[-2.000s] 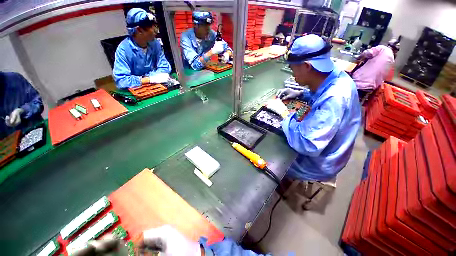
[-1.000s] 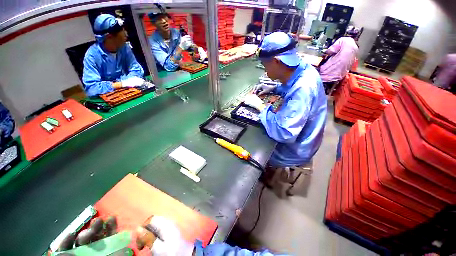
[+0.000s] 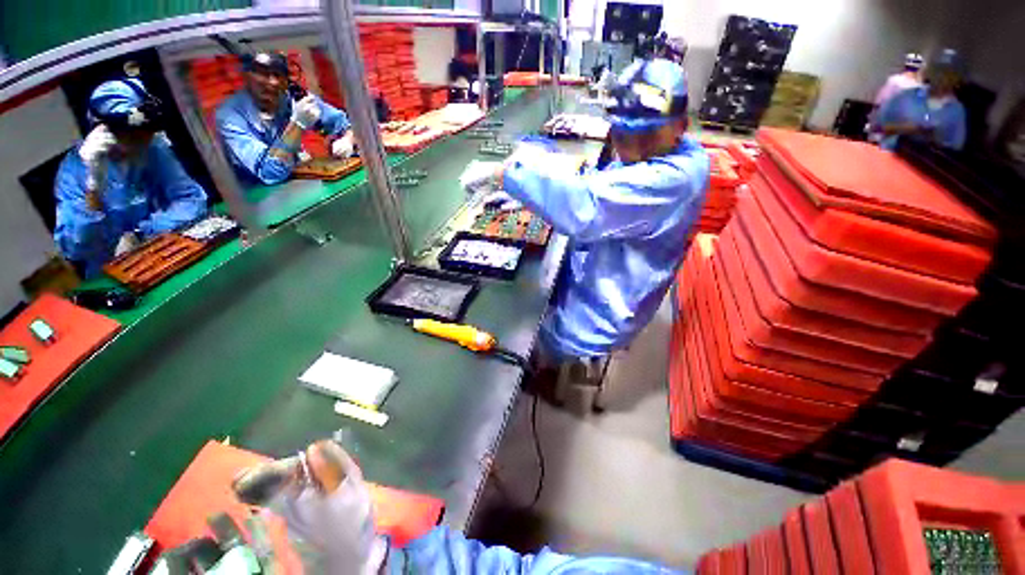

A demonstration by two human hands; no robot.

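My right hand (image 3: 320, 500), in a white glove with dark or bare-looking fingertips, is raised over the red mat (image 3: 202, 483). Its fingers are bent; blur hides whether anything is between them. My left hand (image 3: 193, 553) is low at the bottom edge, mostly cut off. Its dark fingertips lie around pale green-white slips (image 3: 236, 562). A white-covered circuit board (image 3: 130, 555) shows at the mat's left edge, cut off by the frame. Other boards are hidden by my hands or out of view.
A white strip pile (image 3: 348, 379) and yellow slip (image 3: 361, 413) lie beyond the mat. An orange-yellow screwdriver (image 3: 453, 335) and black tray (image 3: 424, 293) are farther along the bench. A blue-smocked person (image 3: 618, 213) sits beyond. Red racks (image 3: 809, 315) stand right.
The view has swung right. My right hand has risen from the boards to above the mat. The pale slips at my left hand show less. The seated neighbour has raised an arm and turned.
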